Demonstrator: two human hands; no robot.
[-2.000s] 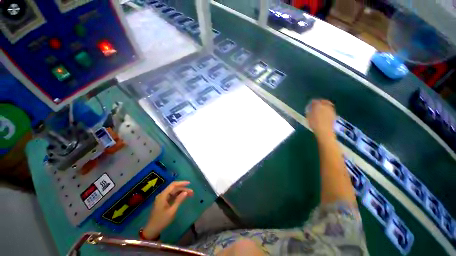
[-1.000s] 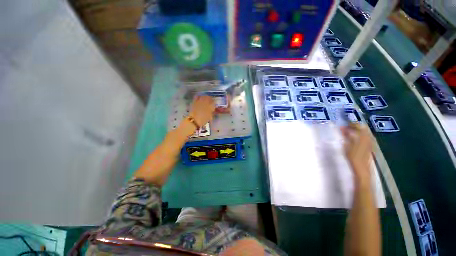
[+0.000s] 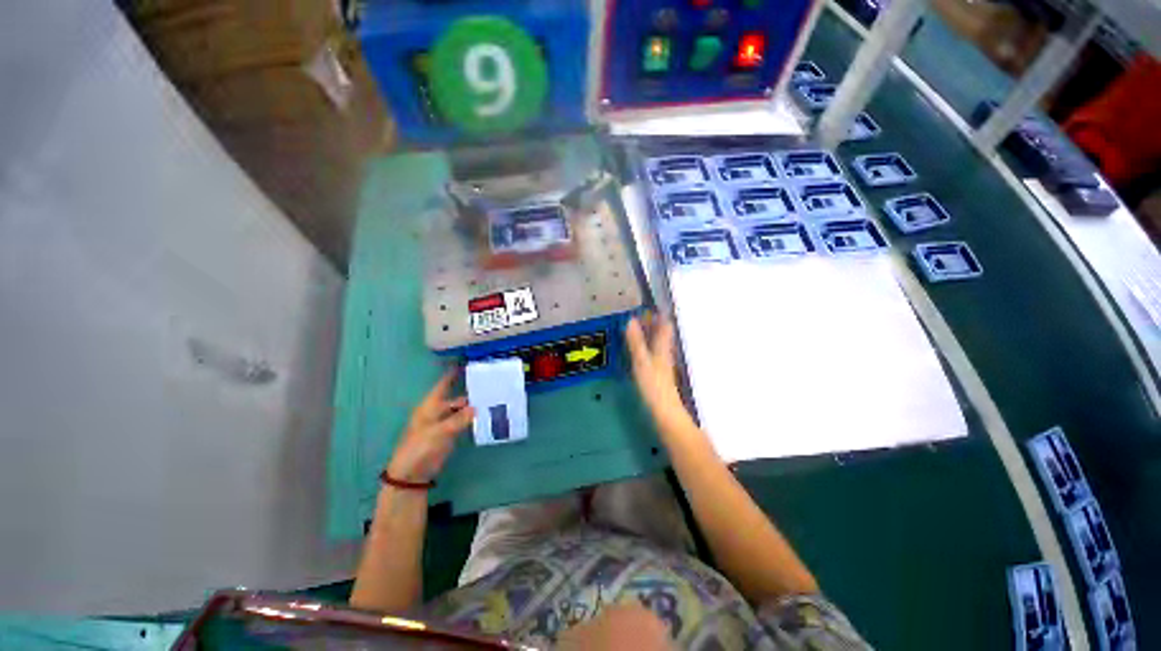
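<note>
A pale blue-white panel with a small dark rectangle [image 3: 498, 401] is held upright in my left hand [image 3: 437, 430], in front of the blue machine base [image 3: 548, 361] at its left side. My right hand [image 3: 652, 365] is at the right side of the base; its fingers rest at the edge and hold nothing that shows. Another panel, dark-patterned with a pale rim [image 3: 528, 229], lies in the orange-red fixture [image 3: 532, 258] on the perforated base plate [image 3: 586, 274].
The press head with a green "9" [image 3: 485, 74] and the control box [image 3: 707, 57] stand behind. Panels in a grid [image 3: 760, 201] lie beyond the white sheet [image 3: 815, 356] at right. The green conveyor [image 3: 993, 343] carries more panels. A grey-white cabinet [image 3: 166, 331] stands at left.
My left hand has left the fixture and now holds a panel at the base's left side. My right hand has moved from the panel grid to the base's right side. The view has shifted slightly.
</note>
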